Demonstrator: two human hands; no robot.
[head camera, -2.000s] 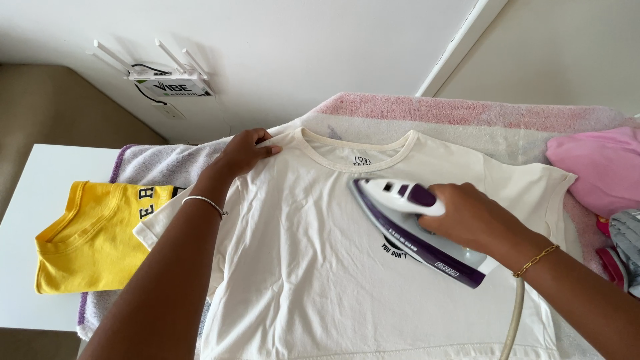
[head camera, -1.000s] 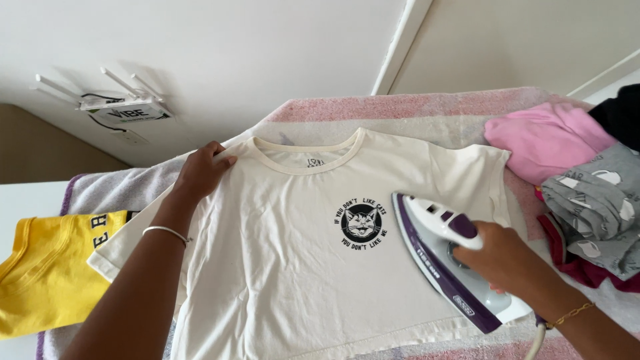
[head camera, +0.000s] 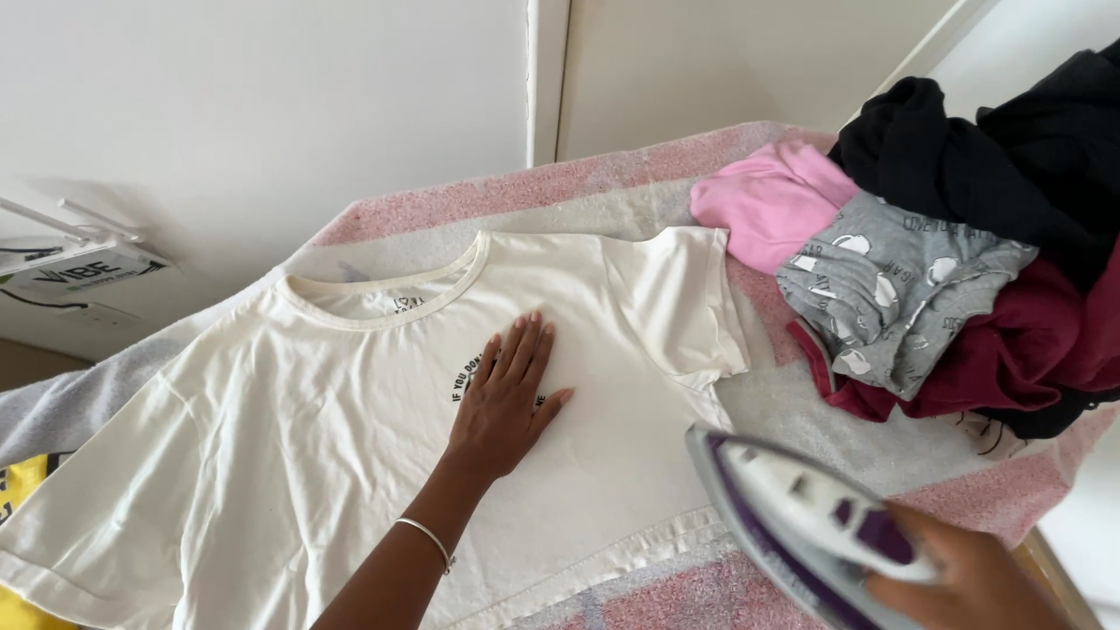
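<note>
A white T-shirt (head camera: 367, 437) lies spread over a pink and grey towel (head camera: 560, 188), creased on its left half and smoother on its right. My left hand (head camera: 512, 398) rests flat on the shirt's chest, fingers slightly apart, covering most of a round black print. My right hand (head camera: 962, 569) grips the handle of a purple and white clothes iron (head camera: 805, 516) at the lower right. The iron's tip points up and left, beside the shirt's right side edge; whether its soleplate touches anything cannot be told.
A heap at the right holds a pink garment (head camera: 770, 201), a grey printed garment (head camera: 901, 280), black clothing (head camera: 962, 166) and dark red clothing (head camera: 1006, 350). A yellow garment (head camera: 26, 490) shows at the left edge. A white router (head camera: 87, 262) is by the wall.
My left hand has left the shirt's shoulder near the collar and lies on the chest print. The iron has moved off the shirt's front towards the right. The view has swung right.
</note>
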